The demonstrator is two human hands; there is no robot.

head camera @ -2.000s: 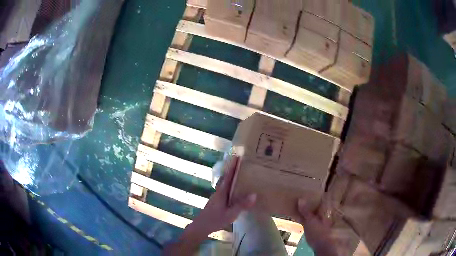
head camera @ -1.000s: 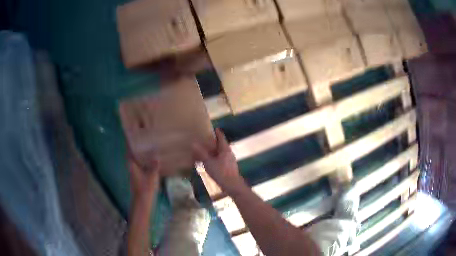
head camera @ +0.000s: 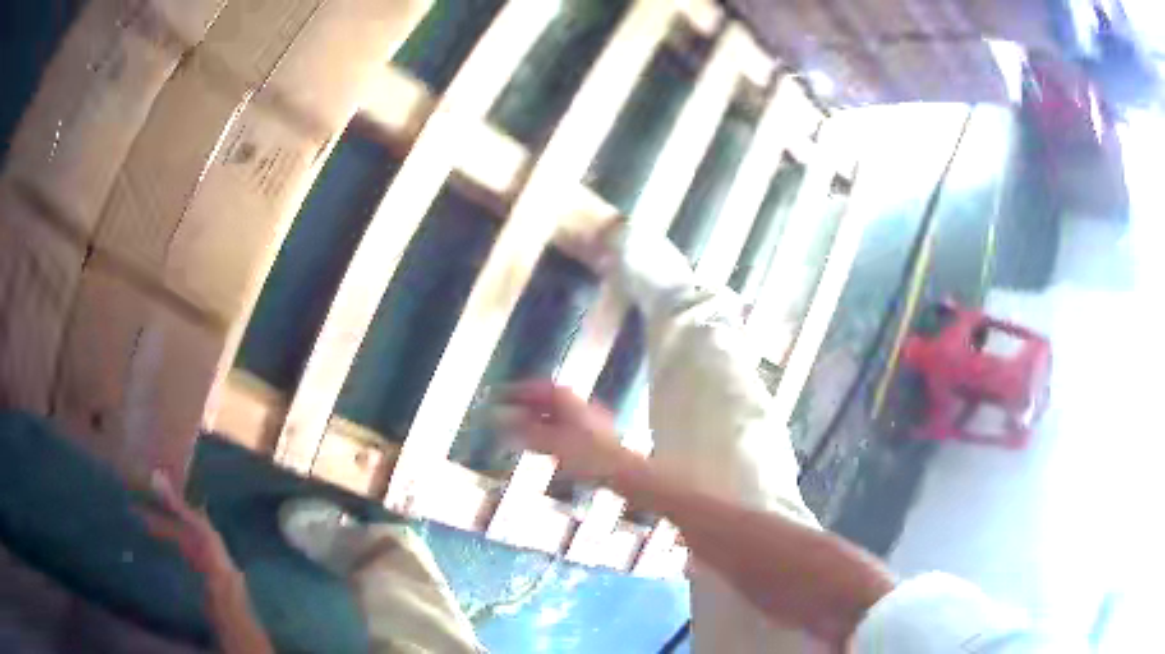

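Brown cartons [head camera: 141, 364] stand close together along the left side of the wooden pallet [head camera: 438, 383], with tape seams and small dark print on them. My left hand [head camera: 192, 530] is at the lower left, its fingertips close to the lower end of the nearest carton. Whether it touches the carton cannot be told. It grips nothing visible. My right hand [head camera: 549, 428] is over the pallet slats, away from the cartons, empty and blurred, with its fingers loosely apart.
One of my feet [head camera: 639, 256] is among the slats, the other [head camera: 319, 530] on the green floor beside the pallet. A red plastic stool [head camera: 977, 377] stands at the right, past a yellow line [head camera: 910, 307] and a dark cable. More cartons [head camera: 882, 51] show at the top.
The carton held in both hands is no longer held; cartons now stand together at the left. My hands have moved apart. The view has swung round, bringing the red stool into view.
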